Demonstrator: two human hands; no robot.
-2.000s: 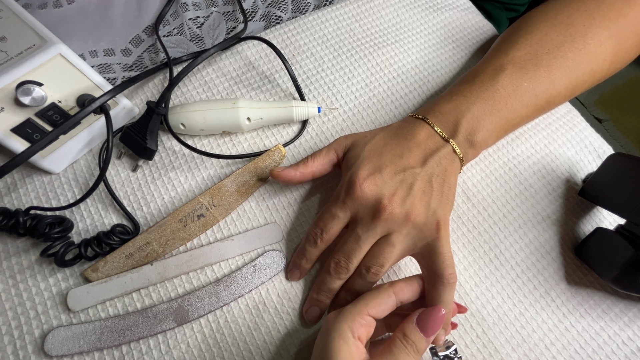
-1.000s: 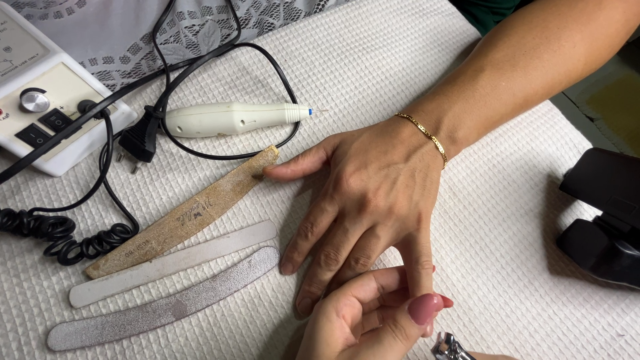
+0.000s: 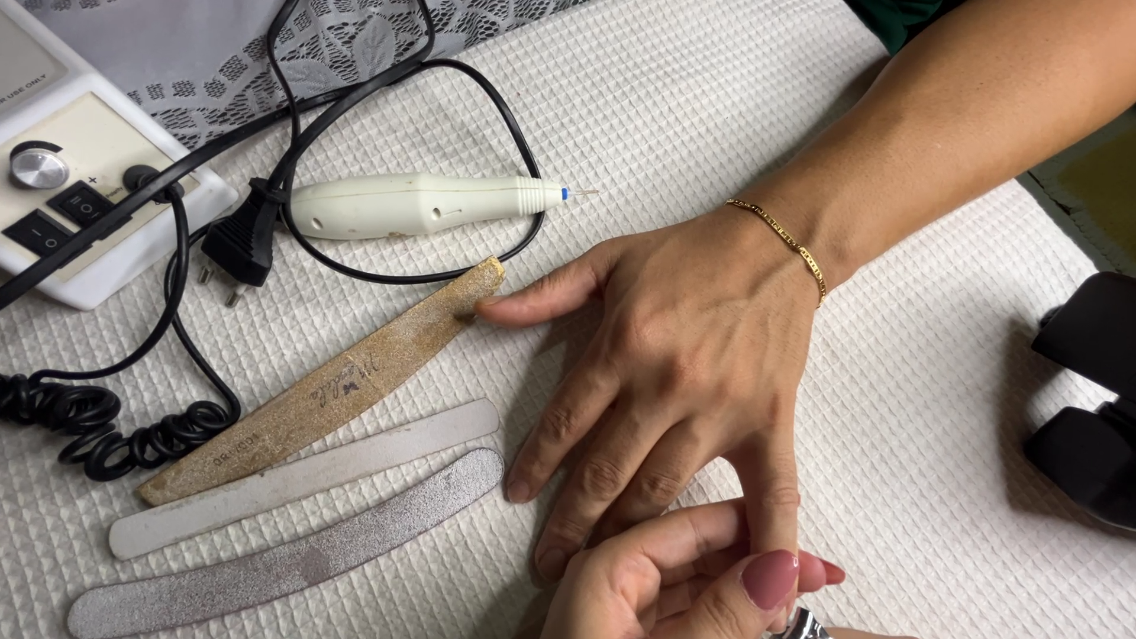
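My left hand [image 3: 683, 577], with a pink-painted thumbnail, holds the little finger of another person's hand [image 3: 701, 355] at the bottom centre. That hand lies palm down, fingers spread, with a gold chain bracelet [image 3: 785, 235] around the wrist. At the little fingertip is the shiny end of a metal tool [image 3: 803, 626], apparently a nail clipper, cut off by the bottom edge. Only a thin strip of my right hand [image 3: 874, 634] shows beside it. The person's thumb touches or nearly touches the end of a worn tan nail file [image 3: 328, 390].
A white nail file [image 3: 311, 475] and a grey nail file [image 3: 293, 568] lie at lower left. Above them are an electric nail drill handpiece [image 3: 417, 206], a black plug [image 3: 244, 235], looped cables and a control box [image 3: 98, 142]. A black object [image 3: 1092, 399] stands at right on the textured white towel [image 3: 923, 444].
The metal tool has shifted to the little fingertip, and less of it shows than one second ago. My left hand keeps hold of the finger. The view has shifted slightly.
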